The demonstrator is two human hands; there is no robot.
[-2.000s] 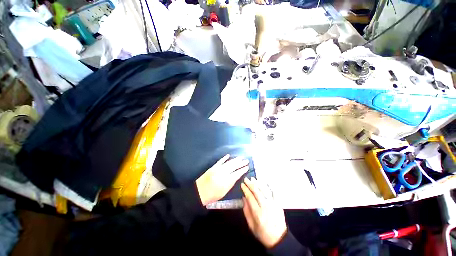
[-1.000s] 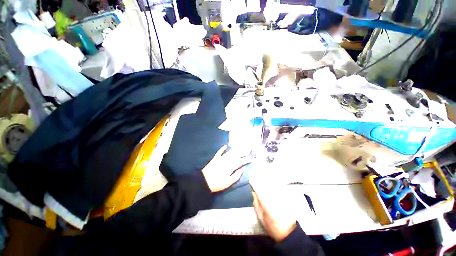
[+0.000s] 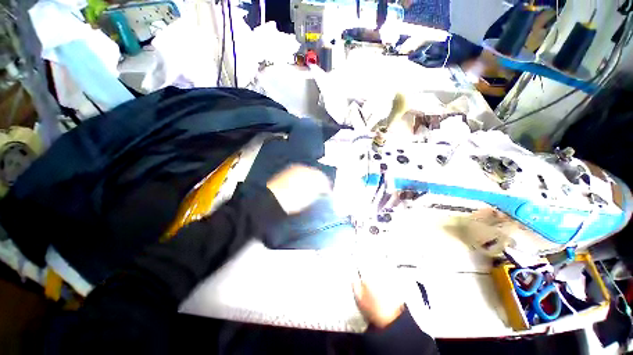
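Observation:
The dark garment panel [image 3: 305, 225] lies flat left of the needle area of the white sewing machine [image 3: 458, 173], its right end in bright glare. My left hand [image 3: 302, 188] rests on the panel, fingers blurred and washed out; I cannot tell if it grips. My right hand [image 3: 378, 298] is near the table's front edge, right of the panel and apart from it as far as the glare shows; its fingertips are lost in the light. The needle and presser foot are washed out. The large dark garment bundle [image 3: 139, 159] is heaped left of the panel.
Yellow tape [image 3: 205, 197] shows under the bundle. A thin dark object [image 3: 423, 295] lies right of my right hand. The yellow tool tray [image 3: 510, 298] with blue-handled scissors [image 3: 546, 303] is at the right table edge. Dark thread cones [image 3: 575, 47] stand upper right. White cloth [image 3: 187, 55] is behind.
My left hand and the panel have moved away from me, up and to the left of the needle, uncovering the white table in front. The right hand is now apart from the panel. The view has shifted.

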